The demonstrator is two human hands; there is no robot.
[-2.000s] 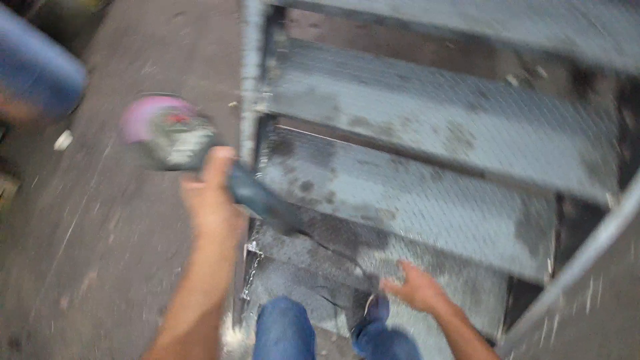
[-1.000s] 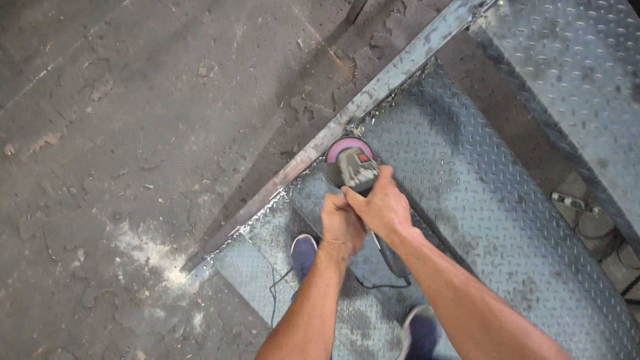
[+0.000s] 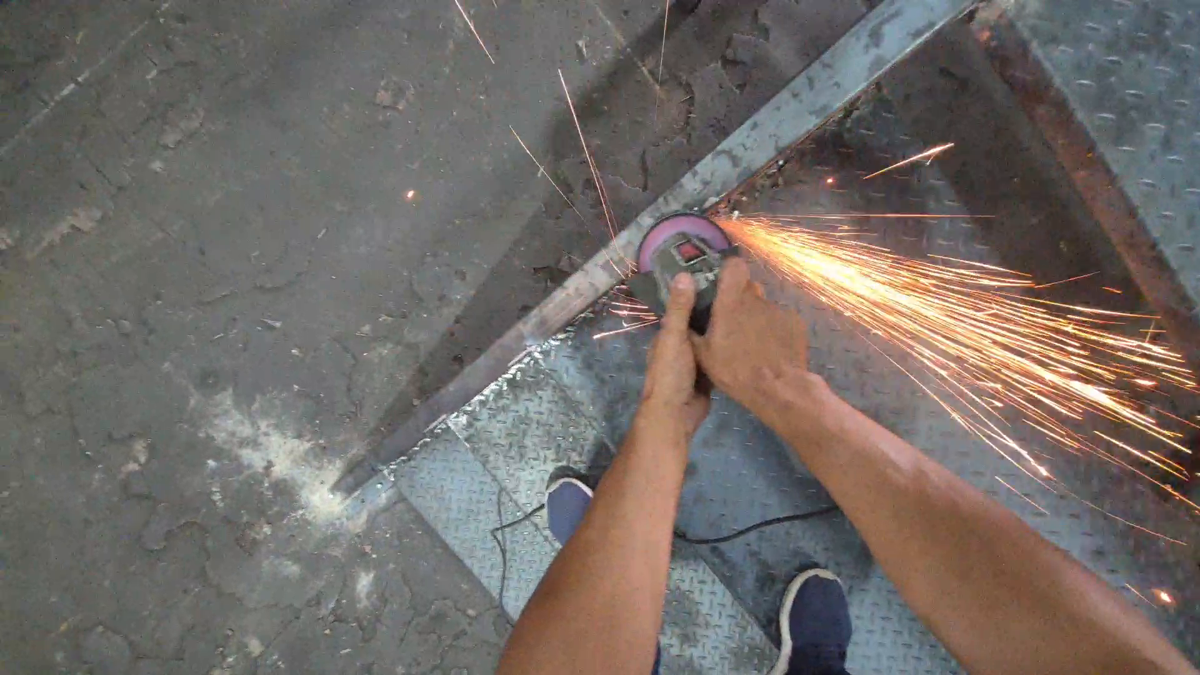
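Observation:
Both my hands are closed around an angle grinder [image 3: 692,255] with a pinkish disc. My left hand [image 3: 673,361] wraps the grinder's body from the left, its thumb along the top near the head. My right hand [image 3: 757,337] grips it from the right, close behind the head. The disc's rim meets the edge of a long steel stair stringer [image 3: 778,112], and a thick stream of orange sparks [image 3: 872,281] flies off to the right. A few thin sparks go up and left. Much of the grinder's body is hidden by my hands.
Diamond-plate steel treads [image 3: 534,422] lie along the stringer, with another tread [image 3: 1116,103] at the upper right. A black cable [image 3: 759,525] runs by my blue shoes [image 3: 816,619]. Worn concrete floor [image 3: 234,281] with a pale dust patch [image 3: 281,459] spreads left.
Two seconds ago my left hand alone held the grinder, and my right hand was apart from it. Both hands were on it one second ago. Sparks now stream from the disc; none showed before.

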